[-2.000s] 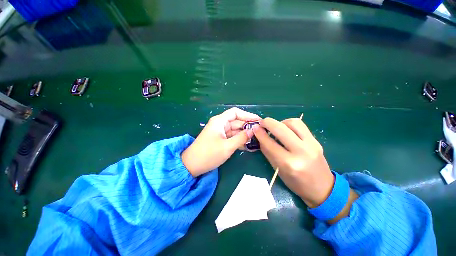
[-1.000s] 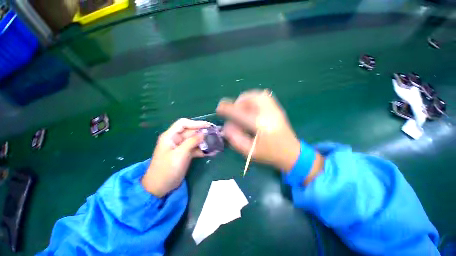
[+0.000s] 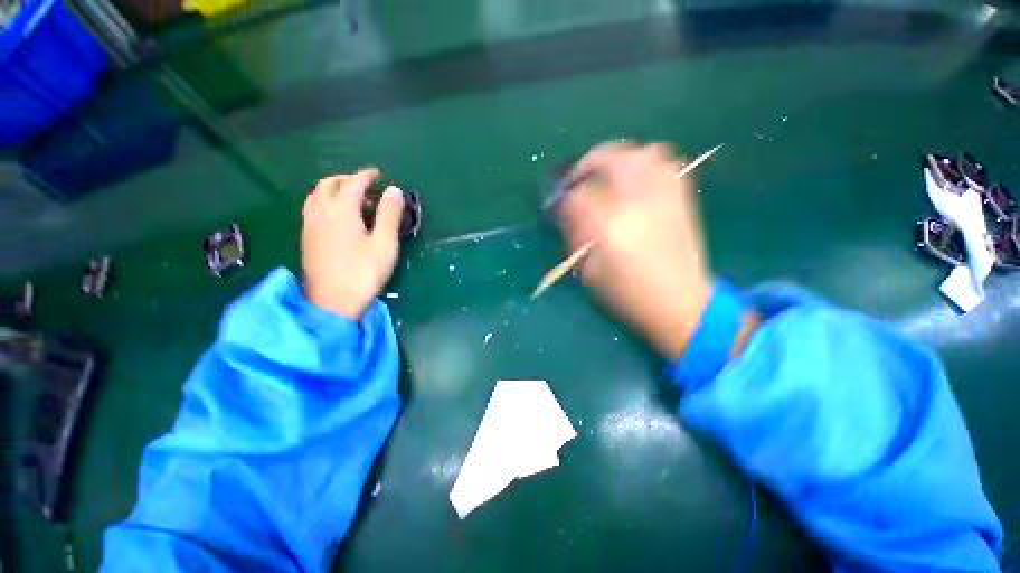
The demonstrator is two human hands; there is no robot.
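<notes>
My left hand [image 3: 349, 241] has its fingers around a dark watch case [image 3: 411, 214] at the bench surface, left of centre. My right hand [image 3: 638, 229] is blurred, right of centre. It holds a thin wooden stick [image 3: 702, 160] that sticks out on both sides of the hand. Its fingertips are on another dark watch case [image 3: 567, 185], blurred and partly hidden by the fingers. A white wipe [image 3: 517, 442] lies flat on the green bench between my forearms.
Several watch cases, one of them here [image 3: 225, 250], lie in a row at left. A black elongated device [image 3: 69, 420] is at the left edge. A pile of cases with a white wipe [image 3: 969, 229] is at right. A blue bin [image 3: 50, 67] stands far left.
My hands have moved apart. My left hand has moved up and left with the case to the bench. My right hand has come onto another case. The view has shifted.
</notes>
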